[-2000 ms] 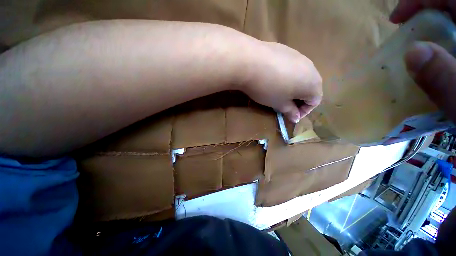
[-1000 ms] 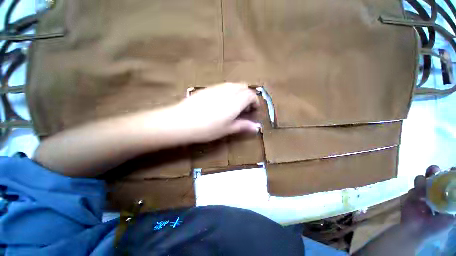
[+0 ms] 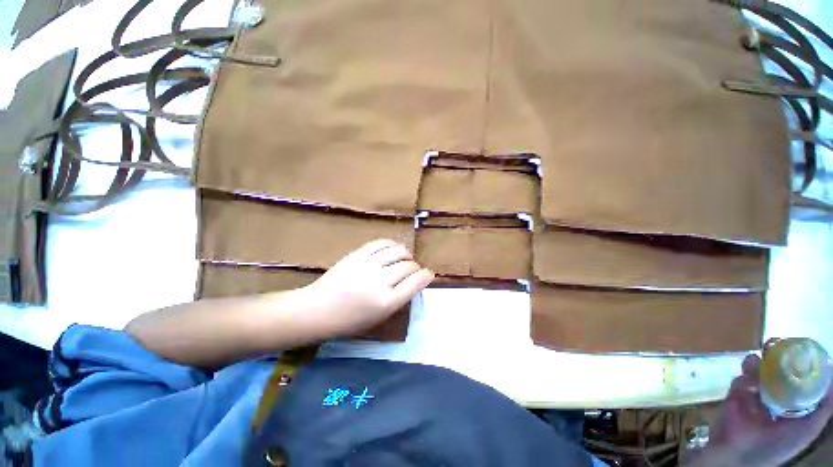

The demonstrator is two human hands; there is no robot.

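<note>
Brown bag body panels (image 3: 621, 119) lie in overlapping layers on the white table, with square notches at the bottom middle and white bits at the notch corners. My left hand (image 3: 370, 287) rests at the left side of the lowest notch, fingers together over the panel edge; its fingertips cover that corner. I cannot tell if they pinch the edge. My right hand (image 3: 744, 420) is at the lower right, beyond the table edge, around the glue bottle (image 3: 795, 376), which is seen end-on with yellowish contents.
Brown straps (image 3: 151, 119) loop at both panel ends. Another brown panel (image 3: 27, 182) lies at the far left. The table edge (image 3: 630, 383) runs in front of my dark apron (image 3: 411, 424). Brown pieces with straps (image 3: 648, 429) hang below the edge at right.
My left hand has moved from the upper notches down to the left side of the lowest one. The bottle has moved from over the panels to the lower right. The view has widened and shifted left.
</note>
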